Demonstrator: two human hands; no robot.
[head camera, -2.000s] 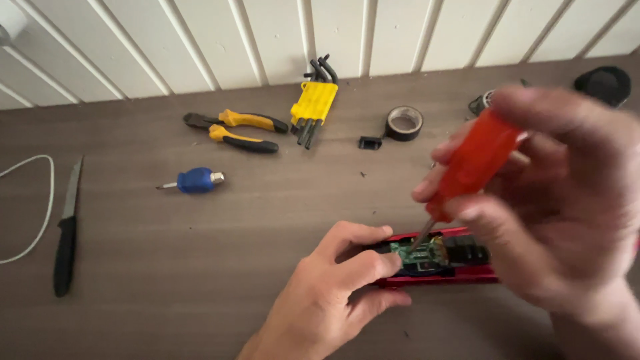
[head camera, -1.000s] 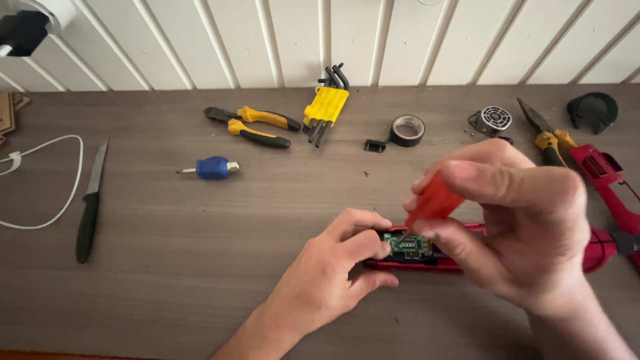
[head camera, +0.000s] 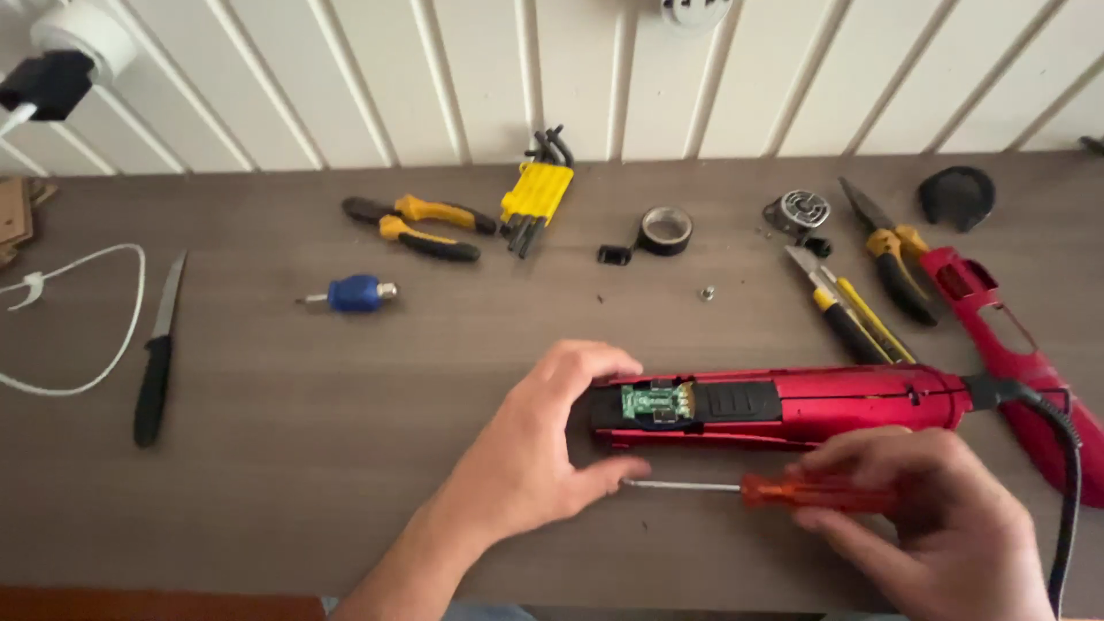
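A red appliance handle (head camera: 854, 398) lies on the table, its left end uncovered, with a small green circuit board (head camera: 653, 402) in a black frame and a cord at its right end. My left hand (head camera: 535, 440) is curved around that left end, thumb and fingers apart; whether it touches the housing is unclear. My right hand (head camera: 927, 509) holds a screwdriver with a translucent red handle (head camera: 776, 492) low, just in front of the housing. The shaft points left, and its tip is at my left thumb.
Behind lie a blue stubby screwdriver (head camera: 355, 294), diagonal cutters (head camera: 423, 228), a yellow hex key holder (head camera: 536, 194), black tape (head camera: 665, 230) and a small screw (head camera: 707, 294). Right are a utility knife (head camera: 841, 310), long-nose pliers (head camera: 893, 254) and a red shell (head camera: 1026, 371). A knife (head camera: 157, 371) lies left.
The screwdriver has come away from the circuit board and is now lowered, nearly level, in front of the housing. My left fingers have left the board and spread around the end. The view has shifted.
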